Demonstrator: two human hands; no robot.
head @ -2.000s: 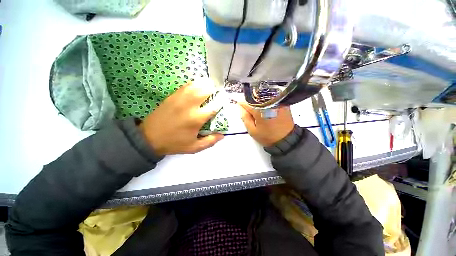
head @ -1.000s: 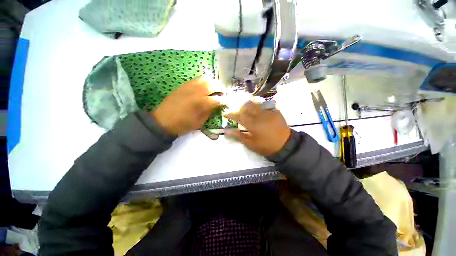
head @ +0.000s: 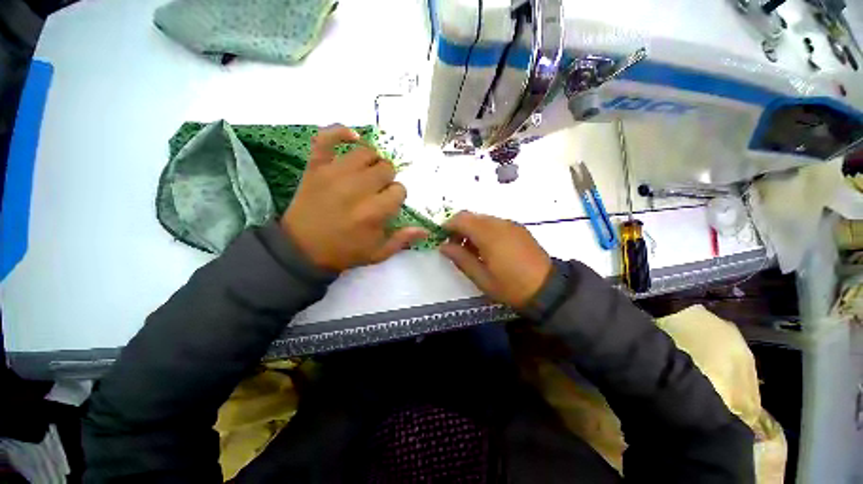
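The green printed sleeve lies on the white table, its pale grey-green open end at the left. My left hand is on the sleeve's narrow right part, fingers bent and gripping the cloth. My right hand pinches the cloth's right corner between thumb and fingers. The cloth between my hands is drawn into a narrow fold, in front of the sewing machine head and left of the presser foot area. No strip can be made out in my fingers.
Blue-handled snips and a yellow-and-black screwdriver lie right of my right hand. A pale speckled cloth piece lies at the back left. The ruler-marked table edge runs in front. Yellow cloth is below at right.
My hands have moved from beside the needle toward the front, bringing the cloth's right end away from the presser foot. The sleeve is now more bunched. The bright glare at the needle has lessened.
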